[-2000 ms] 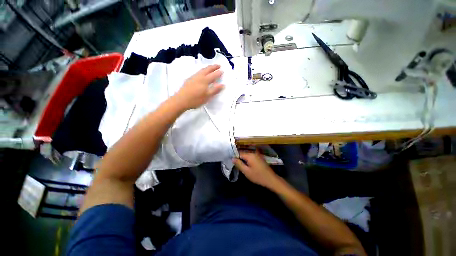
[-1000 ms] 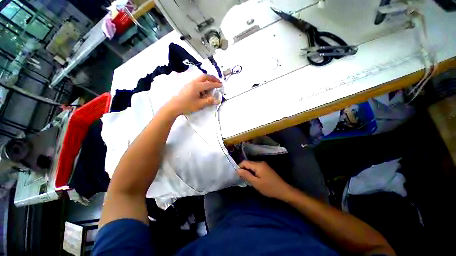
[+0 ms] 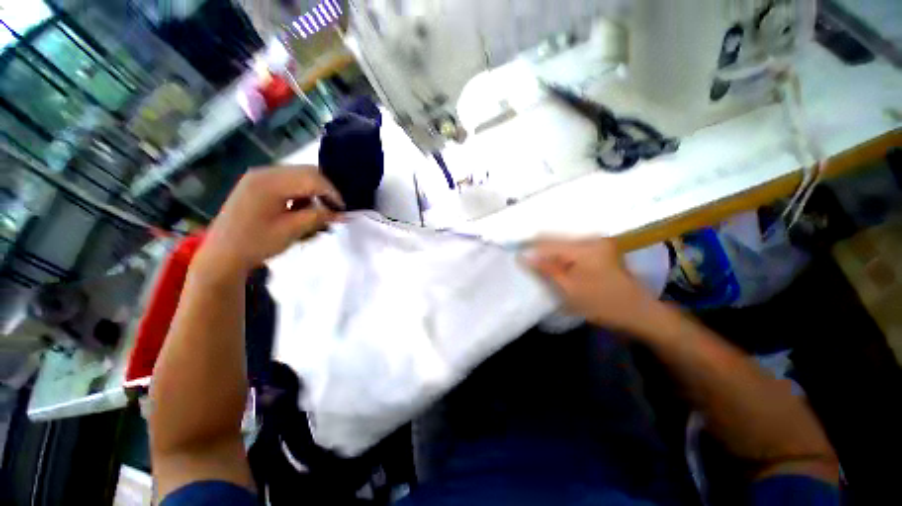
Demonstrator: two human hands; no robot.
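Note:
The white lining (image 3: 405, 321) hangs between my two hands, in front of the machine table, its upper edge stretched from hand to hand. My left hand (image 3: 277, 212) pinches its upper left end. My right hand (image 3: 584, 277) grips its upper right end near the table's front edge. Dark shell fabric (image 3: 352, 156) stands up in a fold beside my left fingertips, and more dark cloth hangs below the lining on the left. The presser foot area (image 3: 465, 178) is blurred; the cloth lies in front of it and apart from it. The picture is blurred by motion.
The white sewing machine (image 3: 420, 59) stands above the table. Black fabric shears (image 3: 618, 133) lie right of the needle, with a small tool at their handles. A red plastic basket (image 3: 163, 311) is at the left. Pale strings (image 3: 806, 148) hang over the wooden front edge at the right.
The lining has come away from the needle area and off the table top towards me. My left hand has moved left, my right hand up and right. The dark fabric now stands folded up.

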